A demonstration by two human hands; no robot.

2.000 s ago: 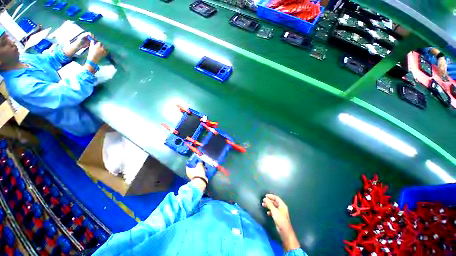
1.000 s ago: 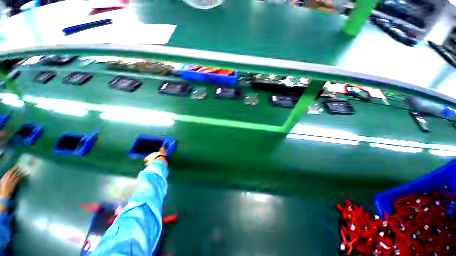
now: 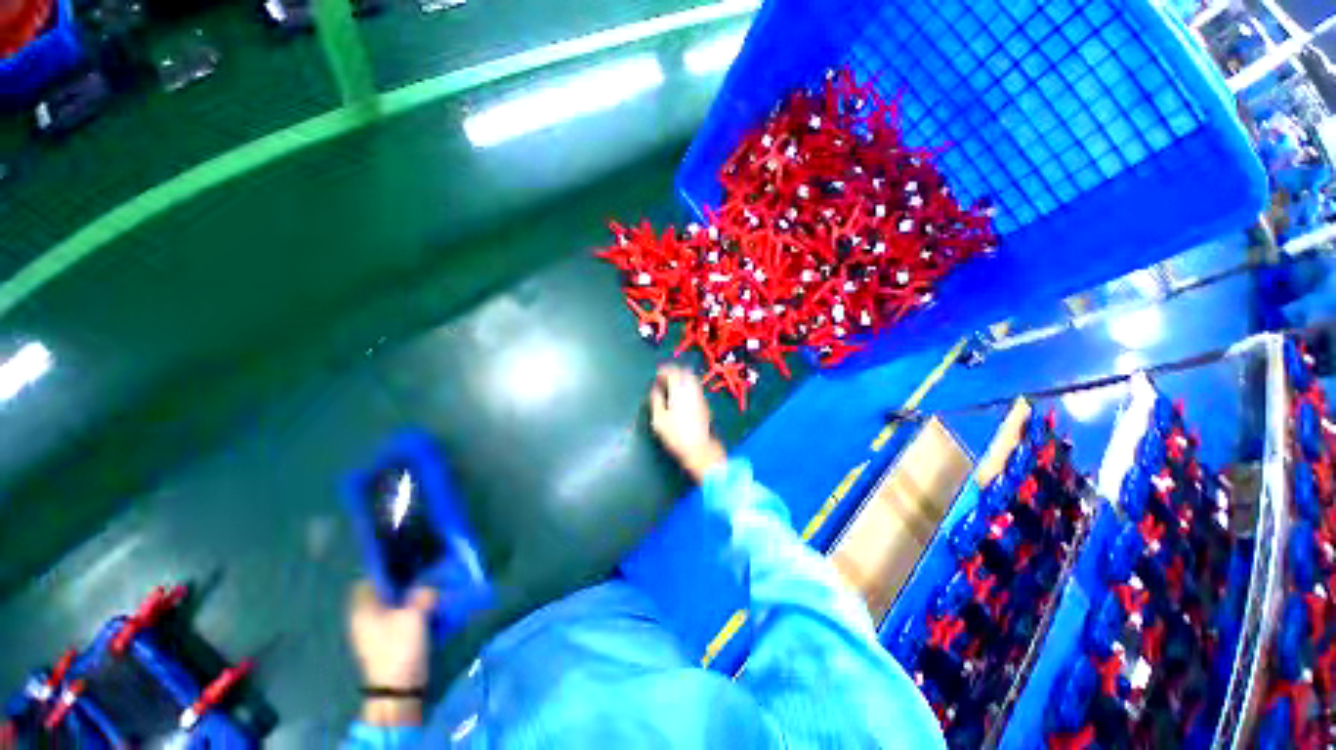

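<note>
My left hand [image 3: 388, 637] holds the near end of a blue handheld device [image 3: 403, 520] with a dark screen. The device is blurred, and no clamps show on it. My right hand [image 3: 684, 418] is just short of a heap of red spring clamps [image 3: 821, 235], not visibly touching it; its fingers are too blurred to tell whether they hold anything. Clamped units [image 3: 139, 681] with red clamps on their sides lie at the lower left, partly cut off by the picture's edge.
A large blue crate [image 3: 1011, 147] lies on its side around the heap, at the bench edge. Wire racks [image 3: 1114, 586] of blue-and-red units stand at the lower right beside a tan sheet [image 3: 901, 513]. A green strip [image 3: 191, 147] crosses the green bench.
The view has swung right towards the crate. My left hand, earlier reaching to a blue device on the far row, now has a device near my body. My right hand has come into view by the clamps.
</note>
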